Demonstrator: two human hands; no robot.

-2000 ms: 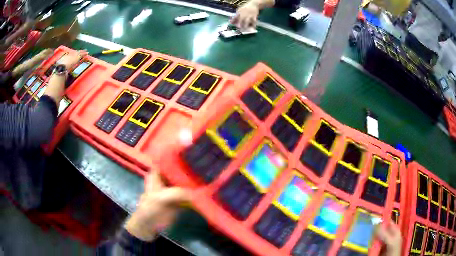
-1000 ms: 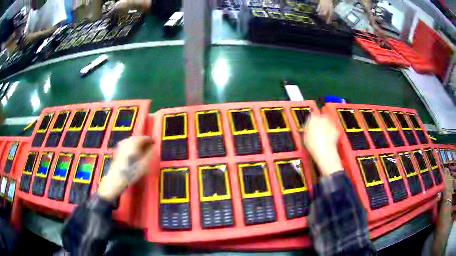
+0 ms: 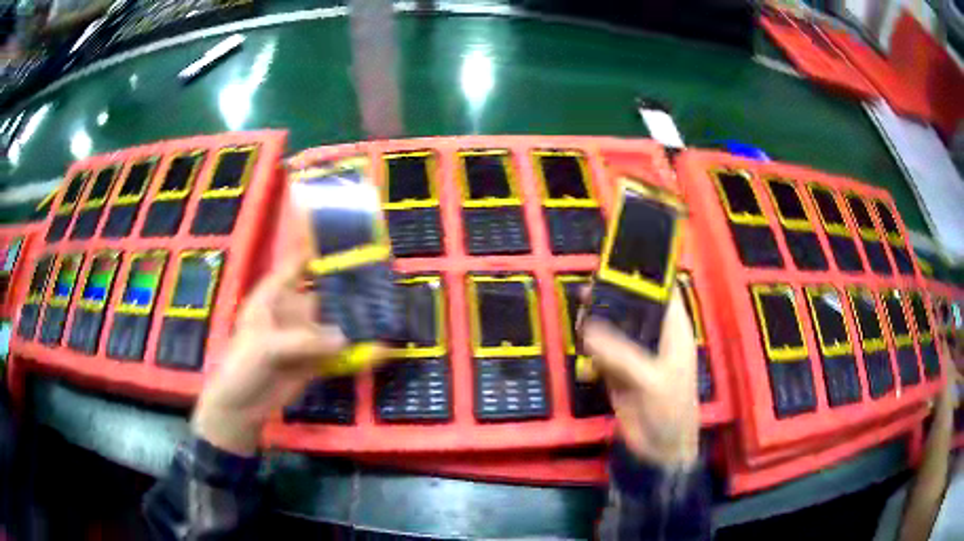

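My left hand [image 3: 259, 359] holds a black keypad phone [image 3: 354, 280] upright over the left end of the middle red foam tray [image 3: 370, 436]. Its screen shows a pale glare, and a yellow bottom end shows by my palm. My right hand [image 3: 650, 380] holds a second keypad phone [image 3: 636, 259], slightly tilted, over the tray's right part. Its screen is dark. Both hands are somewhat blurred. More yellow-framed phones with dark screens lie in the middle tray, some partly hidden by my hands.
A left red tray [image 3: 270, 169] holds phones, several with coloured screens. A right red tray [image 3: 740, 454] holds dark-screened phones. White pieces and a blue item [image 3: 745, 150] lie on the green surface [image 3: 550, 85]. Another person's arm [image 3: 935, 454] is at the right edge.
Both hands have lifted a phone each from the middle tray's back row and moved towards each other. The trays appear higher in the view.
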